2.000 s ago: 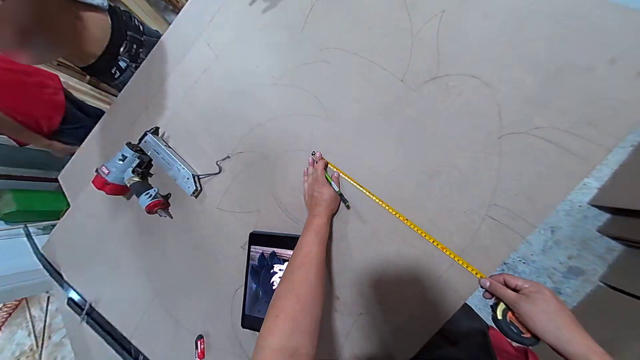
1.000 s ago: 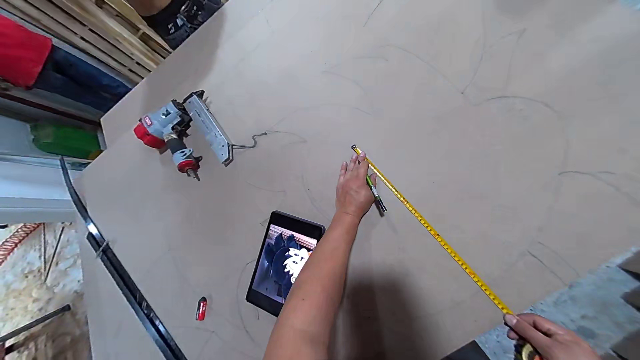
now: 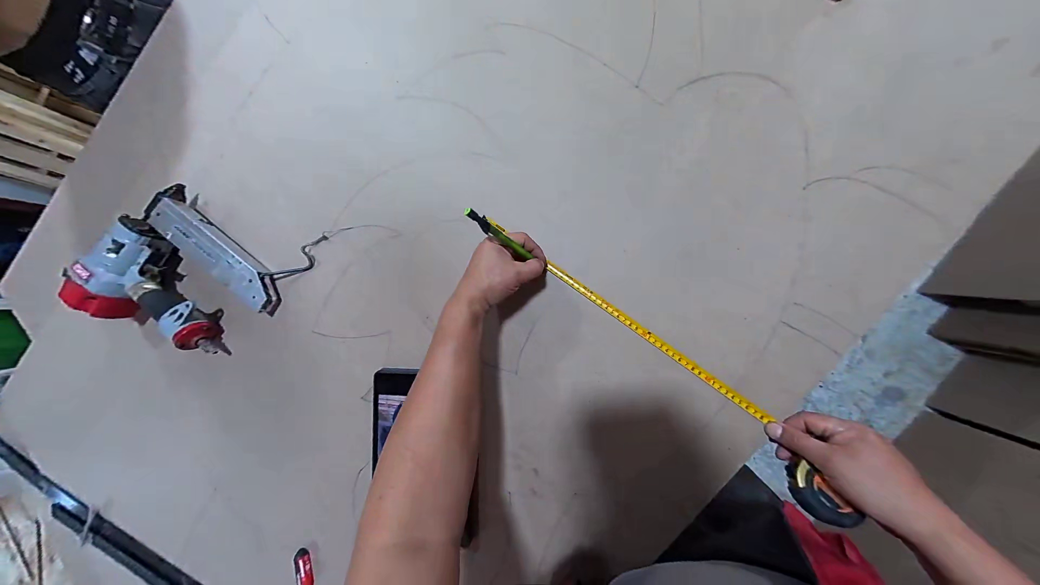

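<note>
My left hand (image 3: 508, 268) is closed around a green pencil or marker (image 3: 509, 244) and the far end of a yellow tape measure blade (image 3: 642, 329), over a large pale board (image 3: 617, 195) with faint curved drawn lines. The blade runs taut, down and right, to my right hand (image 3: 845, 455), which grips it together with the black and orange tape case (image 3: 821, 496) near the board's edge. A tablet (image 3: 392, 414) lies partly hidden under my left forearm, its screen lit.
A pneumatic nailer (image 3: 154, 276) with a red end cap lies on the board at left, a bent wire hook beside it. A red utility knife (image 3: 303, 566) is at the bottom. Black straps or bars (image 3: 106, 528) cross the lower left corner. Another person (image 3: 89, 49) stands at the upper left.
The pencil or marker, earlier lying under my left hand, is now held up in its fingers. My left hand has closed at the tape's end. The view has shifted.
</note>
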